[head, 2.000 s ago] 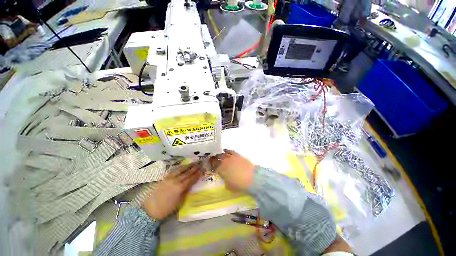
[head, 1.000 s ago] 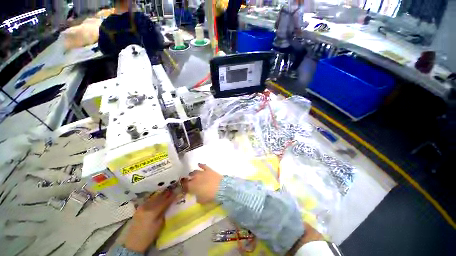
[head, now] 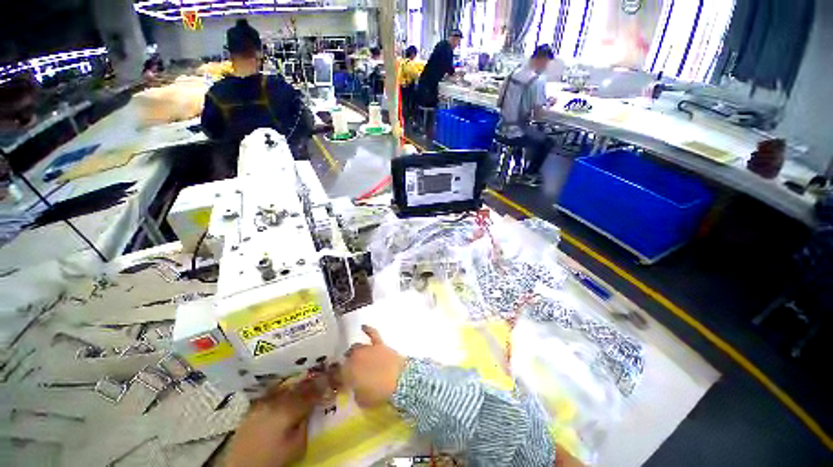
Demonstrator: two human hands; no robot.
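The white sewing machine head (head: pixel 274 315) with its yellow warning label stands in front of me. My left hand (head: pixel 274 424) and my right hand (head: pixel 373 369) are close together just under it, fingertips meeting at the needle area. What the fingers touch there is hidden and blurred. The work plate with yellow tape (head: pixel 356 433) lies under my hands. A heap of beige-grey straps (head: pixel 55 365) with silver wire buckles (head: pixel 111 389) covers the table at left.
Clear bags of silver hardware (head: pixel 585 328) lie at right. A black-framed control panel (head: pixel 440 182) stands behind them. A blue pen-like item (head: pixel 592 285) lies near the right edge. Blue bins (head: pixel 635 202) stand on the floor. Several people are in the background, one in dark clothes (head: pixel 251 105).
The view has tilted up and turned right, showing more of the room. My hands remain at the needle area; the snips near my right forearm have almost left the picture.
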